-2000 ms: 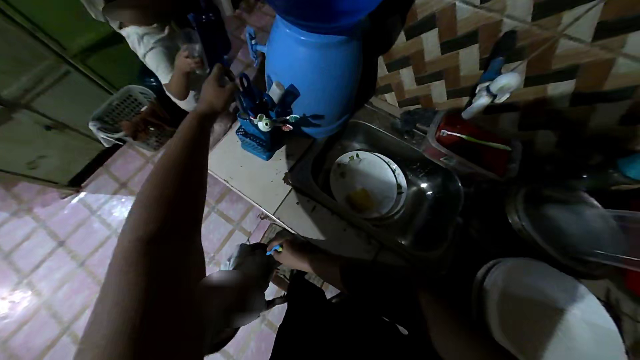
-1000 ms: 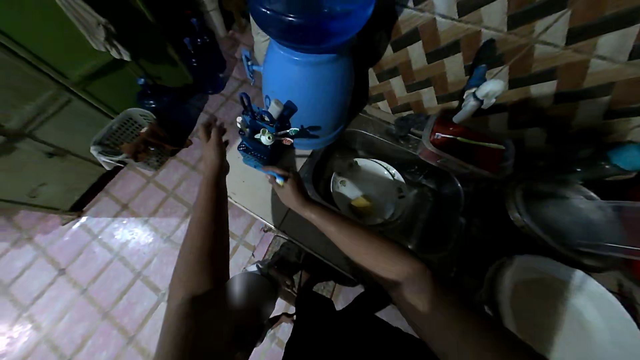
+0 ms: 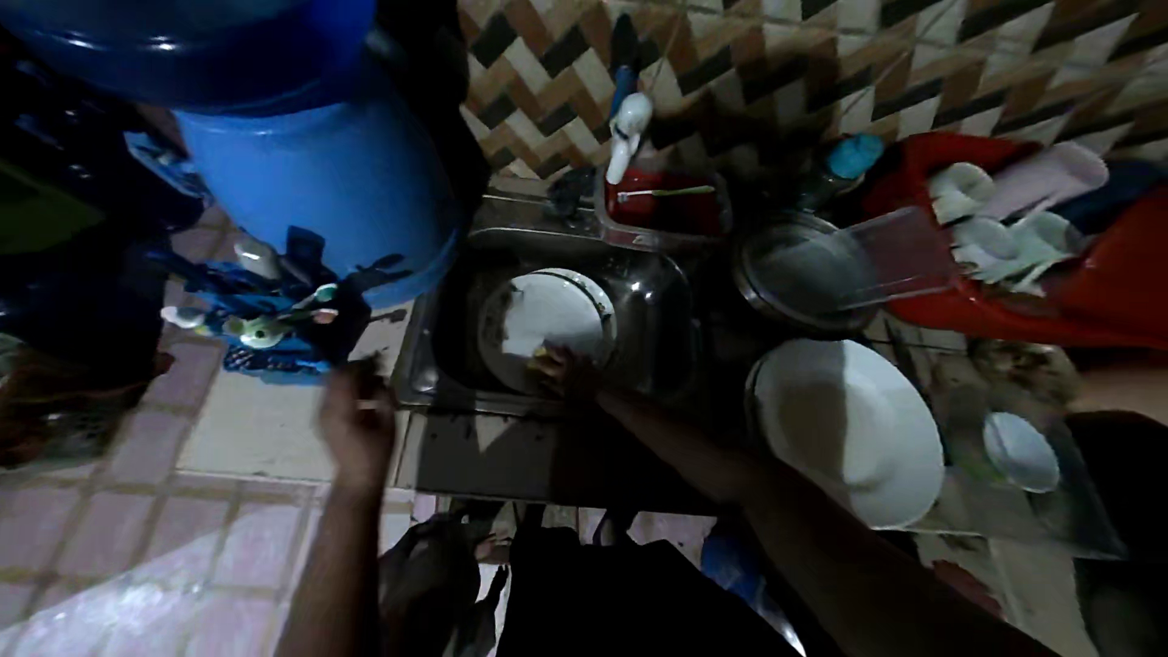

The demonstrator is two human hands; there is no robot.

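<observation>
My right hand [image 3: 568, 372] is down in the steel sink [image 3: 659, 315], closed on a small yellow sponge [image 3: 540, 354] at the near edge of the white plates [image 3: 547, 315]. The plates lie stacked, slightly offset. My left hand [image 3: 358, 415] is blurred and hovers over the counter left of the sink, near the blue basket of utensils [image 3: 274, 360]; whether it holds anything is unclear. Behind the sink, a white faucet [image 3: 628, 132] points down over a clear container with a red inside [image 3: 671, 214], and a green-handled brush or toothbrush [image 3: 666, 192] lies across it.
A blue water dispenser [image 3: 319, 182] stands behind the utensil basket. Right of the sink are a large white basin [image 3: 849, 429], a round metal pan [image 3: 803, 269] and a red tub [image 3: 1077, 306] with cups. A small white bowl [image 3: 1022, 452] sits at the far right.
My right hand has moved from beside the utensil basket into the sink, onto the sponge. The other person's hands, seen two seconds ago at the upper left, are out of view. The view has swung right.
</observation>
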